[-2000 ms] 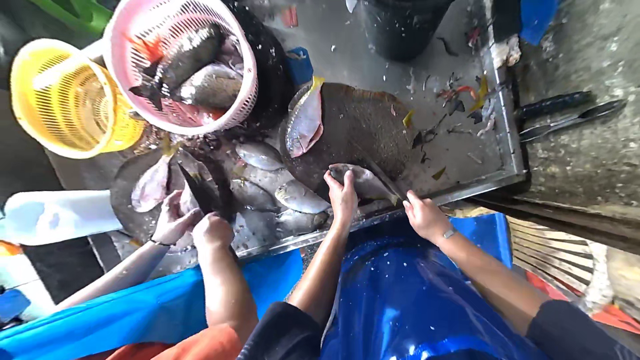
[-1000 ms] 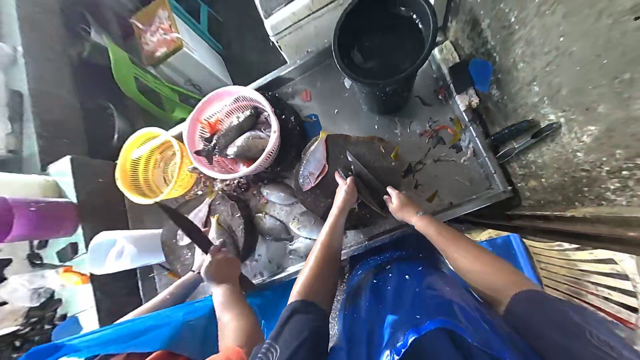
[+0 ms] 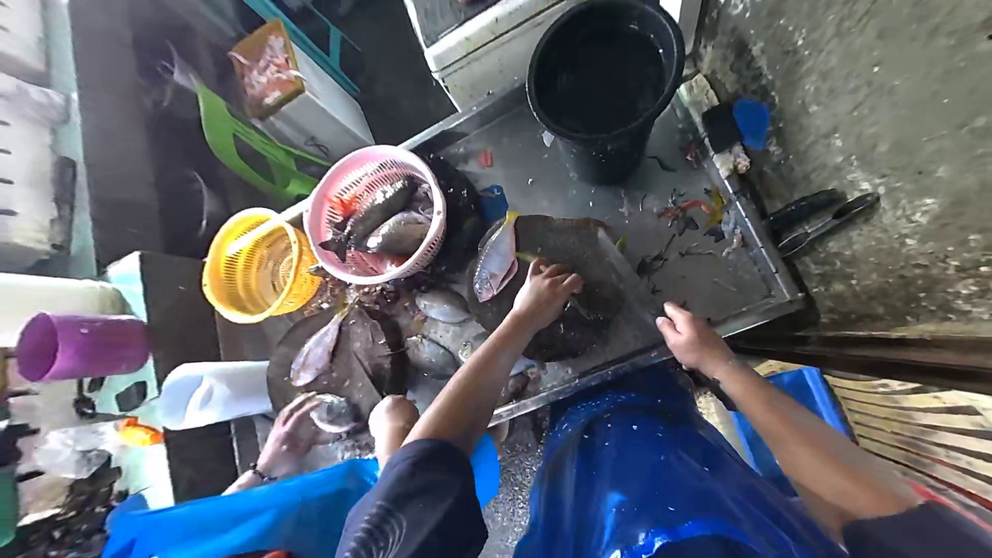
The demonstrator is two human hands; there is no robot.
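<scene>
My right hand (image 3: 694, 341) grips a knife (image 3: 632, 267), whose broad blurred blade points up and left over the right edge of a round dark chopping board (image 3: 573, 232). My left hand (image 3: 546, 291) is on that board, fingers curled down; whatever is under them is hidden. Just left of it lies a silvery fish (image 3: 494, 260) with a yellow tail. Several whole fish (image 3: 430, 355) lie on the metal table between this board and a second round board (image 3: 372, 349), which bears another fish (image 3: 316, 353).
A co-worker's hand (image 3: 291, 434) is beside a fish (image 3: 335, 413) at lower left, near their other hand (image 3: 391, 418). A pink basket (image 3: 310, 225) of fish, a yellow basket (image 3: 213, 271) and a black bucket (image 3: 604, 147) stand farther back. Scraps (image 3: 686, 213) lie near the table's raised rim (image 3: 763, 260).
The fish my left hand held on the board two seconds ago is no longer plainly seen. My left hand has moved farther onto the board, and the co-worker's fish and hands have shifted.
</scene>
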